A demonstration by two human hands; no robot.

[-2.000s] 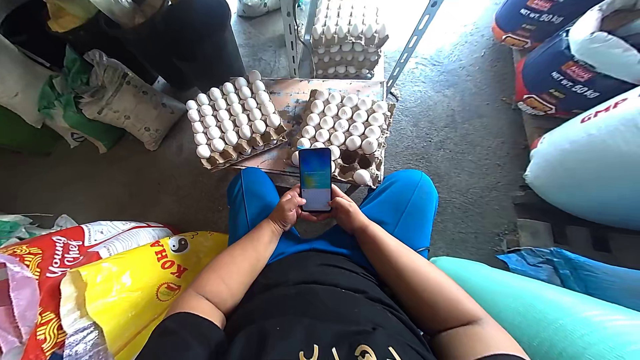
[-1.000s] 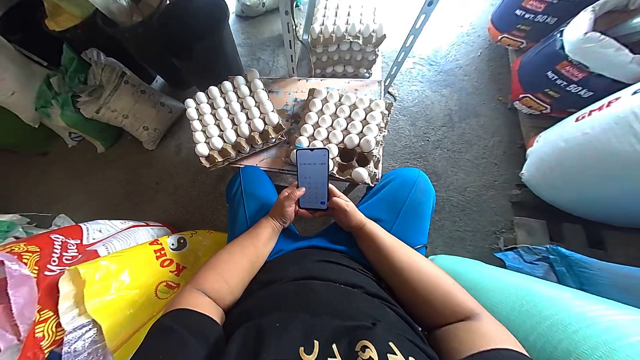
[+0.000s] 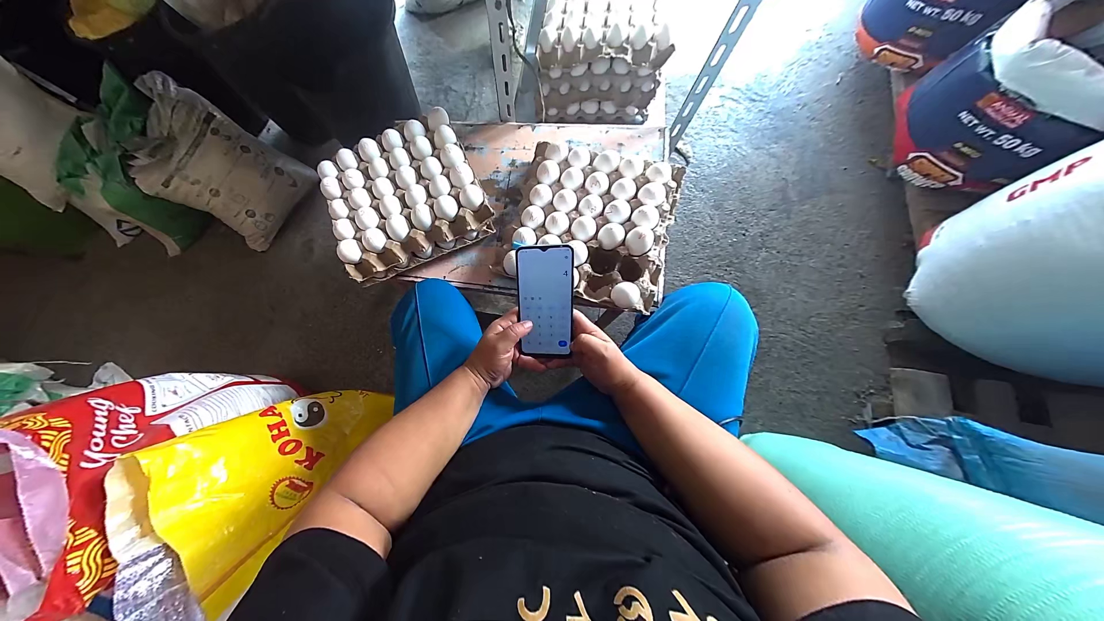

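A smartphone [image 3: 545, 293] is held upright between both hands above my lap, its lit screen showing a keypad layout like a calculator. My left hand [image 3: 498, 347] grips its lower left side, the thumb over the screen. Around the lower right edge is my right hand [image 3: 601, 352]. Just beyond the phone, a cardboard tray of white eggs [image 3: 591, 205] lies on a low worn table [image 3: 500, 164], with some cups near its front empty; the phone hides part of it. Another egg tray [image 3: 399, 190] sits tilted to the left, its front row mostly without eggs.
Stacked egg trays [image 3: 601, 65] stand behind the table between slotted metal posts [image 3: 711, 69]. Yellow and red printed sacks [image 3: 250, 466] are at my left, a pale green sack [image 3: 931, 517] at my right. Large full sacks [image 3: 1018, 259] rest on wooden pallets farther right.
The phone's screen has changed from a colourful display to a pale keypad. My left thumb has moved onto the screen. Both hands keep hold of the phone.
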